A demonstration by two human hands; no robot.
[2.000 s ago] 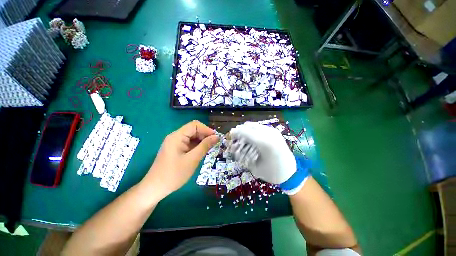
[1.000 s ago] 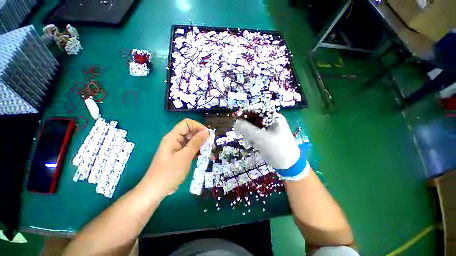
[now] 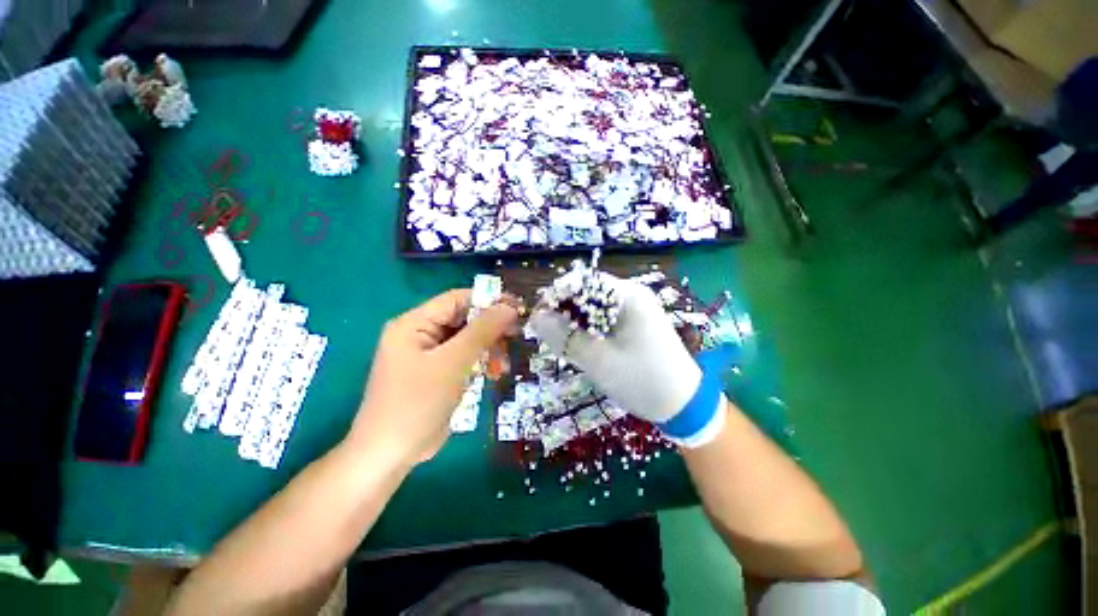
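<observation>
My bare left hand [image 3: 424, 367] grips a narrow white board strip [image 3: 467, 407], which stands out above and below the fingers. My right hand [image 3: 638, 361], in a white knit glove with a blue wrist band [image 3: 694, 407], is closed around a bunch of wire leads [image 3: 583, 298]; their white tips stick up out of the fist. The two hands are close together. Under them lies a pile of wired strips [image 3: 556, 407], with dark red leads and white tips at its near edge. My hands hide part of it.
A black tray [image 3: 572, 250] full of white boards lies beyond. At left are plain white strips [image 3: 253, 371], a red-cased phone [image 3: 130, 373], a white piece [image 3: 224, 256], rubber bands [image 3: 222, 214], a tied bundle [image 3: 334, 142] and stacked blocks [image 3: 60, 169]. A person's arm shows far right.
My left hand has raised the strip between the hands. My gloved hand, with the leads, has moved left and slightly nearer, towards the left fingers.
</observation>
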